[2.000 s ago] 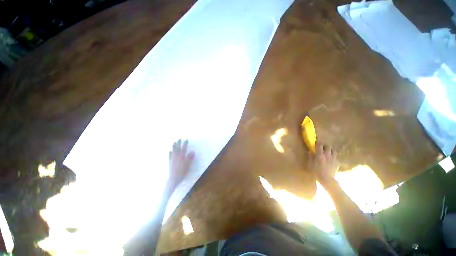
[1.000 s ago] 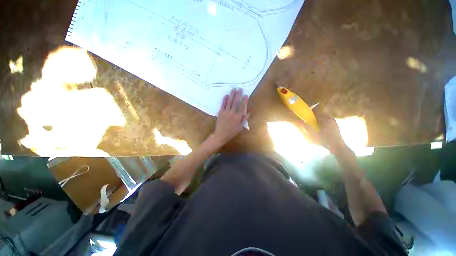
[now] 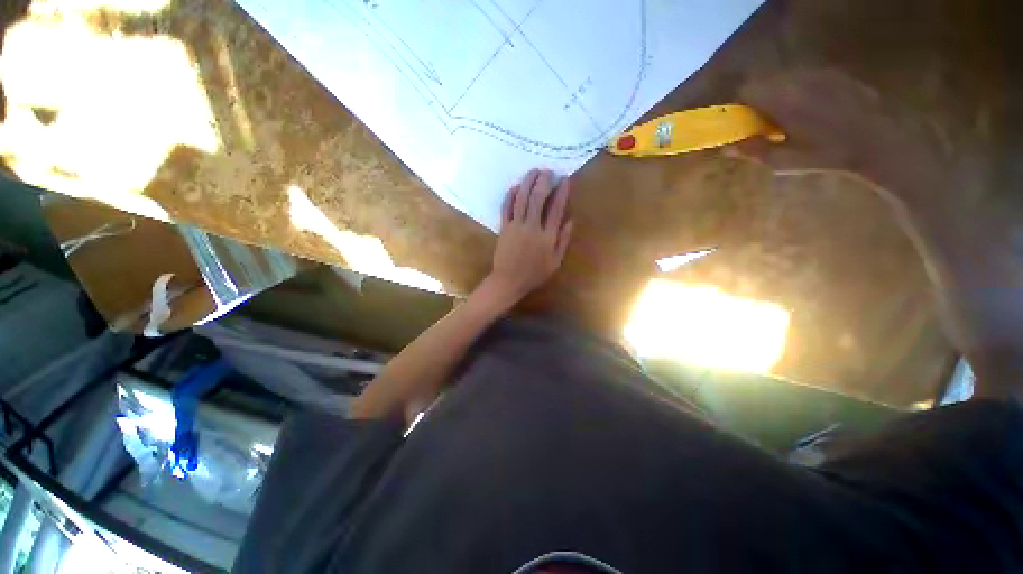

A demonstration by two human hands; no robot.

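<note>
A white pattern sheet with fine dark straight and curved lines lies on the brown table, its pointed corner towards me. My left hand lies flat on that corner, fingers slightly apart, holding nothing. A yellow handheld cutter with a red spot near its front points left. Its thin tip is at the sheet's right edge, by the curved line. My right hand is blurred and blends into the table, at the cutter's rear end; its fingers are hard to make out.
A small white paper sliver lies on the table near a bright glare patch. Below the table's left edge are an open cardboard box with a silvery strip, a clear plastic bag with something blue, and a dark metal frame.
The cutter has swung to point left and its tip has come to the sheet's edge. My left hand still rests at the corner. The view has shifted and turned, showing more of the floor at left.
</note>
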